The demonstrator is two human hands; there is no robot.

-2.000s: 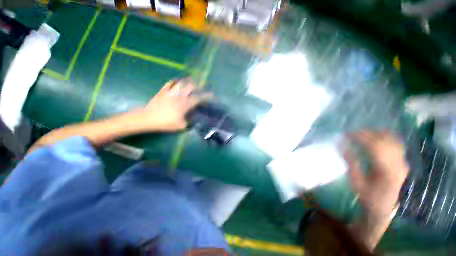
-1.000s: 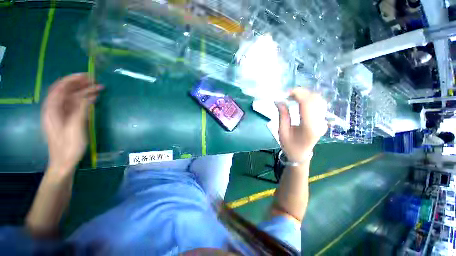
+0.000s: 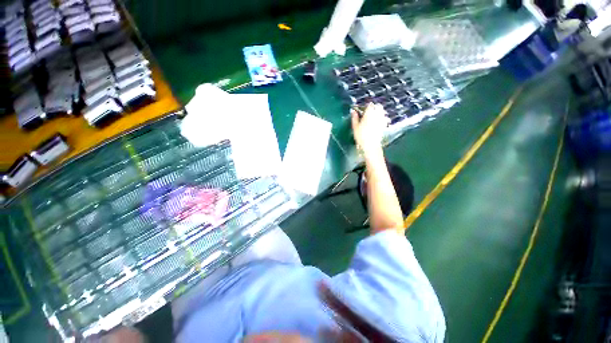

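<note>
My right hand (image 3: 370, 127) reaches to the near edge of a blister tray of dark parts (image 3: 388, 84) at the bench end. Its fingers are small and blurred; whether they grip a part is unclear. A large clear blister tray (image 3: 107, 234) lies in front of me. Its pockets look empty, and a purple-pink phone-like object (image 3: 194, 203) shows through it. A blurred skin-coloured patch (image 3: 117, 335) at the bottom left edge looks like my left hand, mostly cut off.
An orange-yellow tray (image 3: 164, 100) with rows of grey-white units is at the upper left. White sheets (image 3: 254, 134), a crumpled white wrap (image 3: 204, 117), a blue printed packet (image 3: 261, 65) and a small dark part (image 3: 309, 71) lie beyond. A black stool (image 3: 395, 191) stands below the bench.
The clear blister tray now lies over the phone-like object. My right hand has moved away to the dark-parts tray. My left hand has left the bench middle. The view has turned, showing the orange-yellow tray.
</note>
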